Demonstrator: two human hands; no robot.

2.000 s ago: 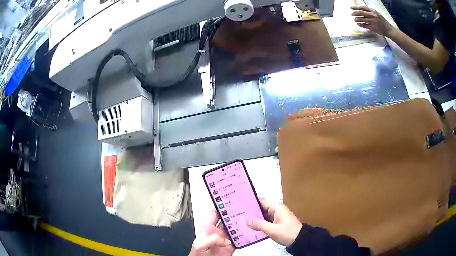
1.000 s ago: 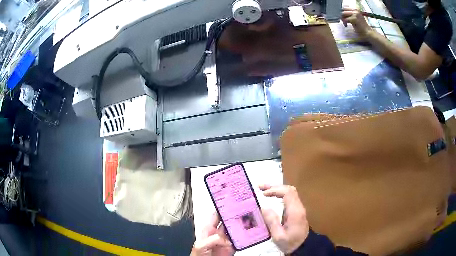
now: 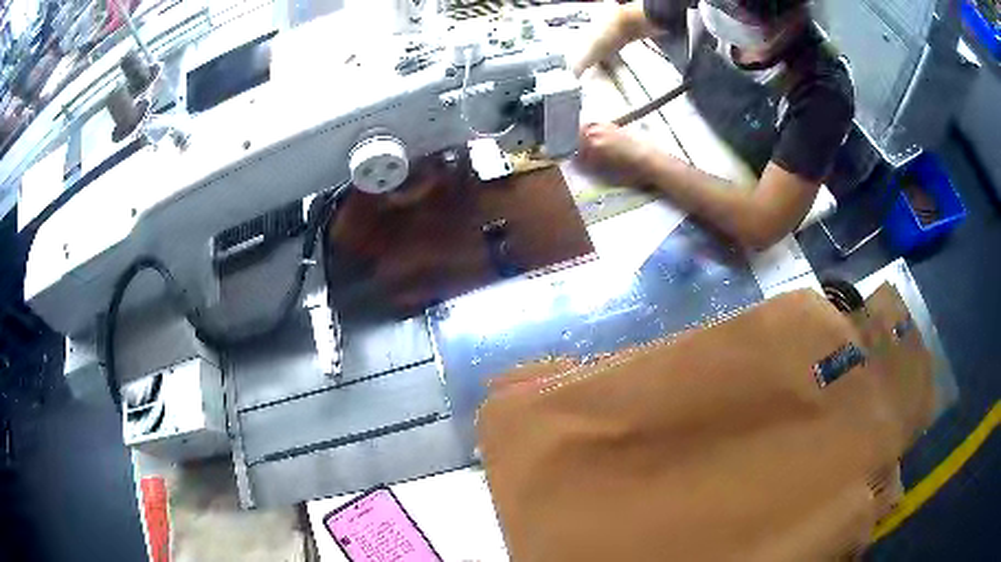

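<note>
The smartphone (image 3: pixel 381 529) with its lit pink screen shows at the bottom edge, partly cut off. My hands are out of the picture below it. Tan-brown bag panels (image 3: pixel 681 439) lie stacked at the lower right, with a small dark label (image 3: pixel 840 364) near their right edge. Another brown panel (image 3: pixel 461 236) lies under the sewing head of the white pattern sewing machine (image 3: pixel 274 165). The seated operator's hand (image 3: pixel 615 152) is beside the sewing head with a dark strap (image 3: pixel 655 101).
A grey metal machine bed (image 3: pixel 340 412) and a shiny plate (image 3: pixel 593 313) lie ahead. A white vented box (image 3: pixel 176 406) stands left. Pale canvas (image 3: pixel 236 521) lies lower left. A blue crate (image 3: pixel 922 205) is on the floor at right.
The view has swung up and right, so the phone has dropped to the bottom edge and my hands have left the picture. More of the operator now shows, with both arms near the sewing head.
</note>
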